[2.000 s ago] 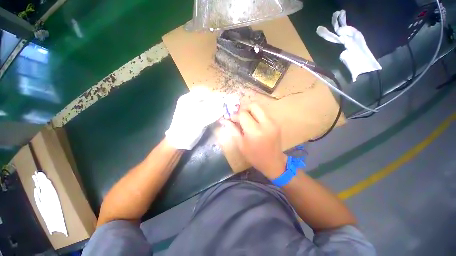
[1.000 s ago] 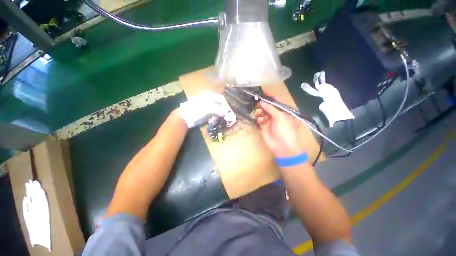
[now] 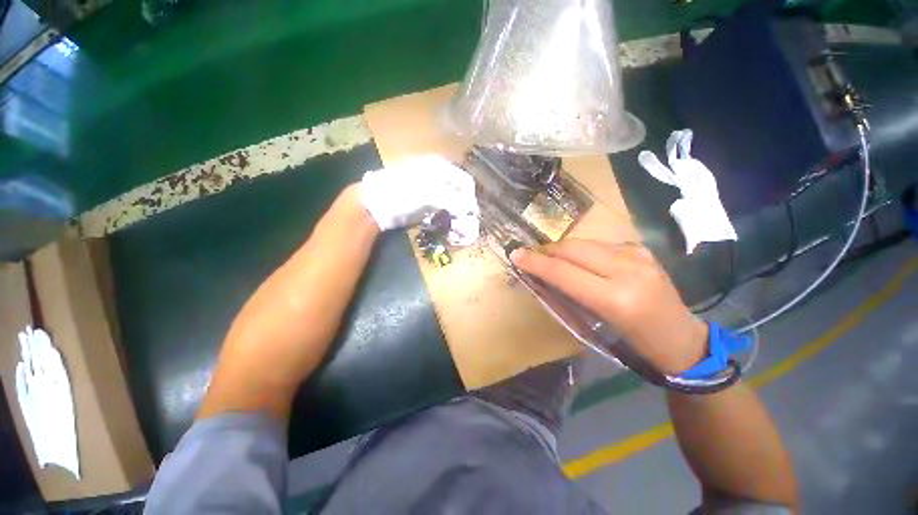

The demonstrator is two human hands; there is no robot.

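Note:
My left hand (image 3: 421, 196), in a white glove, holds the wired assembly (image 3: 435, 235), a small dark cluster with a bright yellow bit, above the left part of the tan work board (image 3: 493, 342). My bare right hand (image 3: 614, 292), with a blue wrist strap (image 3: 723, 349), holds the soldering iron (image 3: 515, 248) near its front end. The iron points up and left toward the gloved fingers; whether its tip touches anything is too small to tell. The black iron stand (image 3: 503, 181) with its gold-brown tip-cleaning tray (image 3: 550, 216) sits behind the hands.
The clear fume hood (image 3: 544, 86) hangs over the stand. A white glove (image 3: 695, 193) lies at right beside the dark box (image 3: 750, 101). A pale tube and a black cable trail from the iron past my right wrist. An open carton (image 3: 96, 372) with another white glove (image 3: 48, 402) is at left.
My right hand let go of the work, reached to the stand and took hold of the iron, which is now out of the stand and near the left hand. The assembly stayed in the left hand.

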